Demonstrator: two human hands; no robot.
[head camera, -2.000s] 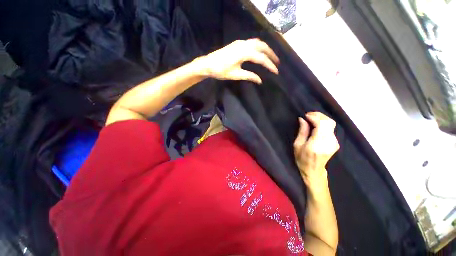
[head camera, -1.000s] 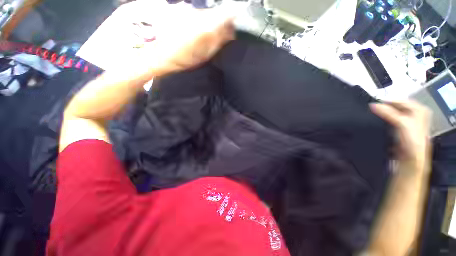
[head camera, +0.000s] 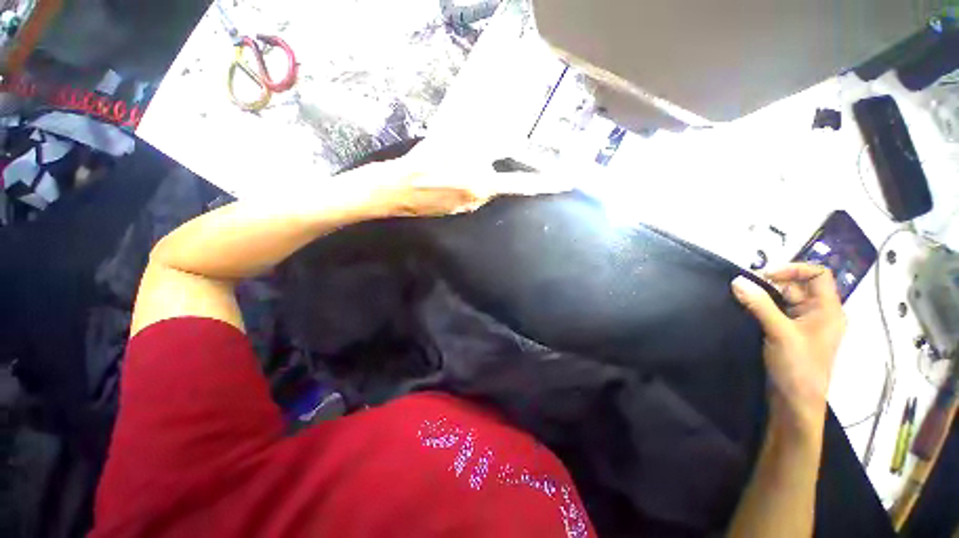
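Observation:
A black garment piece (head camera: 641, 305) spreads from the machine bed over my lap, with wrinkled shiny lining (head camera: 494, 357) nearer me. My left hand (head camera: 442, 191) rests on its far left edge near the needle area; its fingers are partly washed out by glare. My right hand (head camera: 794, 315) pinches the garment's edge at the right between thumb and fingers. The pale sewing machine head (head camera: 694, 53) stands over the far edge of the cloth. Bright lamp glare hides the needle and presser foot.
Red and yellow scissors (head camera: 263, 74) and crinkled clear plastic (head camera: 384, 89) lie at the left. A smartphone (head camera: 839, 252) lies beyond my right hand, with another black device (head camera: 892, 158) behind it. Thin tools (head camera: 904, 436) lie at the right edge. A red coiled hose (head camera: 79, 102) is far left.
The garment has come up from my lap onto the machine bed, its far edge now under the machine head. The view has shifted, and both hands have settled at the garment's edge.

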